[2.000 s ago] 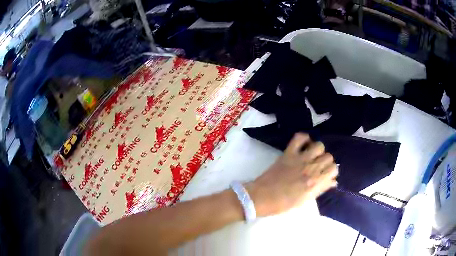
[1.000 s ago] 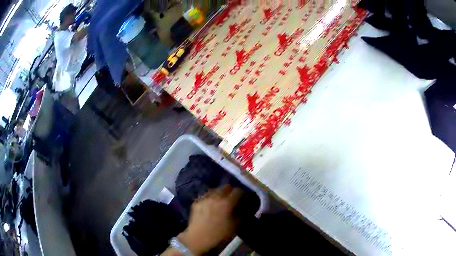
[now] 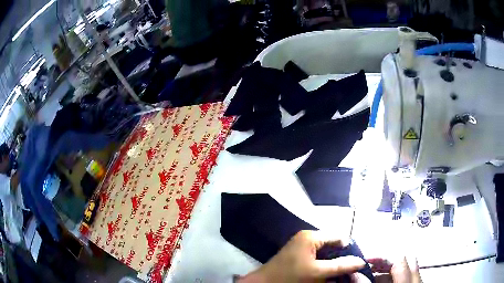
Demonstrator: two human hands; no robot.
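My left hand is at the bottom centre, closed on a small dark fabric piece. My right hand is beside it, cut off by the bottom edge, its fingertips at the piece's right side. A flat black angular panel lies just left of and behind my left hand. Behind it is a heap of black cut panels; one piece at its front has a thin pale stitch line. The off-white sewing machine head stands at right, its presser foot in bright glare.
The tan board with red print lies left of the white table. A curved white rim stands behind the heap. A blue hose runs by the machine head. A dark strip is at the right edge. A person in green is behind.
The view has swung back from the bin at lower left to the machine. My left hand has left the dark cloth in the bin and is at the table with a small piece; my right hand has appeared.
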